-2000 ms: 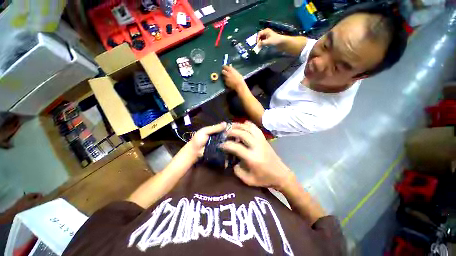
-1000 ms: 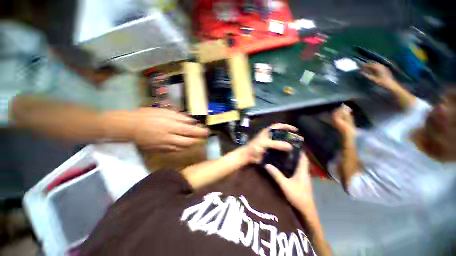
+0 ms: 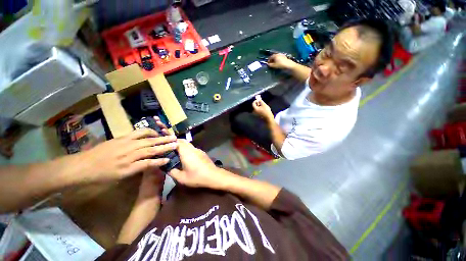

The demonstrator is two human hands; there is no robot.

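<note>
Dark keypad phones (image 3: 174,160), seemingly several held together, are between my hands in front of my chest, beside the open carton. My right hand (image 3: 193,164) holds their near right side. My left hand (image 3: 152,179) supports them from below and is mostly hidden. Another person's hand (image 3: 130,154) reaches in from the left and lies across the top of the phones, hiding much of them. A keypad end shows beyond its fingers.
The flapped carton (image 3: 171,99) stands behind the phones. A red parts tray (image 3: 197,57), clear dish (image 3: 202,78), yellow ring (image 3: 217,97) and dark housing (image 3: 197,106) are on the green bench. A seated coworker is at right. A white foam box (image 3: 61,237) is lower left.
My hands have moved left with the phones, toward the carton. The other person's hand has moved from beside my left arm onto the phones. The view has swung back right.
</note>
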